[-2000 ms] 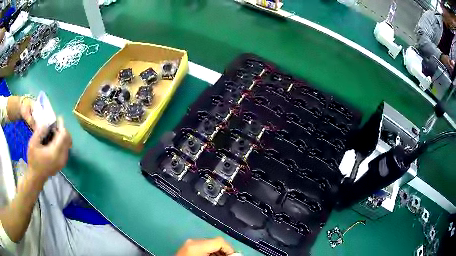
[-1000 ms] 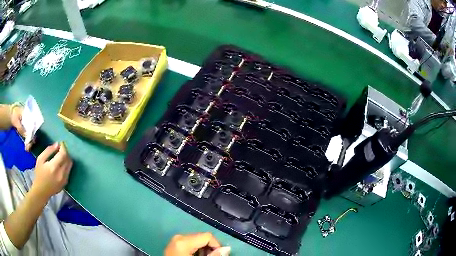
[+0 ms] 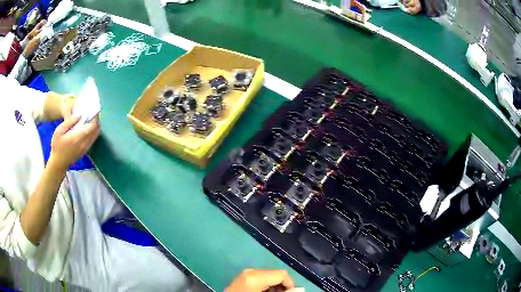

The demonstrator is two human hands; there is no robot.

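Note:
My left hand point(image 3: 261, 280) is cut off by the bottom edge, below the blister tray. Its fingers are curled round a small dark part, mostly hidden. My right hand is out of the picture. The black blister tray point(image 3: 268, 242) lies tilted across the centre. Its left rows hold square modules with round dark centres and short red and yellow wires; the nearest module point(image 3: 279, 211) sits by the front edge. Several pockets on the right and front show no module. The yellow-brown carton tray point(image 3: 201, 154) is to its left, with several loose modules point(image 3: 201, 122) inside.
A neighbouring worker's hands point(image 3: 74, 140) hold a white paper sheet point(image 3: 87, 102) at left. Tangled white frames point(image 3: 125, 52) lie at the back left. A black screwdriver-like cylinder point(image 3: 457, 214) hangs by the metal box point(image 3: 480, 162) at right. A small wired part point(image 3: 407, 280) lies below it.
The view swung left, then back right, so the trays shift in the picture. The neighbour's hands parted from around the paper and now meet at it again. My left hand stays low and curled.

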